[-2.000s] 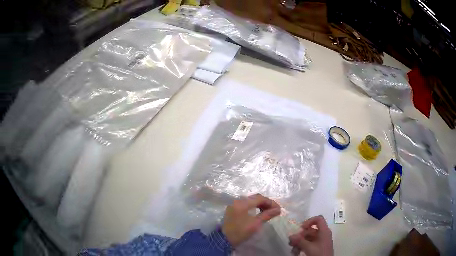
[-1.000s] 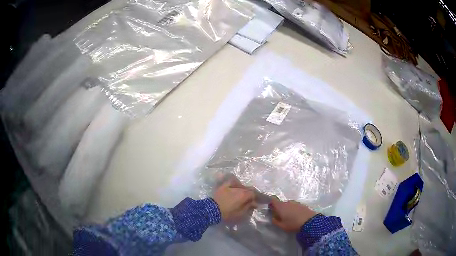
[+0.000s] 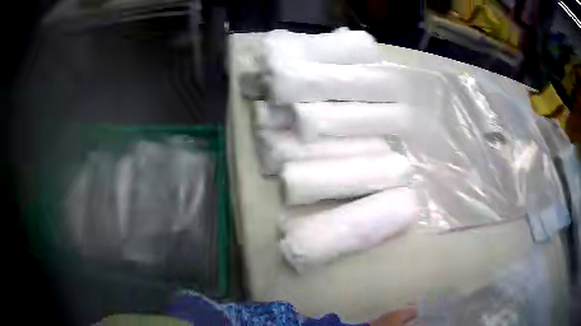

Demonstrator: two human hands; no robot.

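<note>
My left hand (image 3: 396, 316) is at the bottom edge, cut off and blurred, with a blue patterned sleeve leading to it. Its fingers are beside the left edge of a blurred packet in clear plastic (image 3: 503, 286) at the lower right. Whether it grips the plastic cannot be told. My right hand is out of the picture.
Several white stuffing rolls (image 3: 350, 223) lie along the table's left side, beside clear poly bags (image 3: 484, 153). A folded pale sheet (image 3: 548, 223) is at the right. A green crate (image 3: 223, 210) holding greyish-white packets stands left of the table.
The view has swung left. The crate has come into view; the tape dispenser, tape rolls and my right hand have left it. My left hand is now at the bottom edge.
</note>
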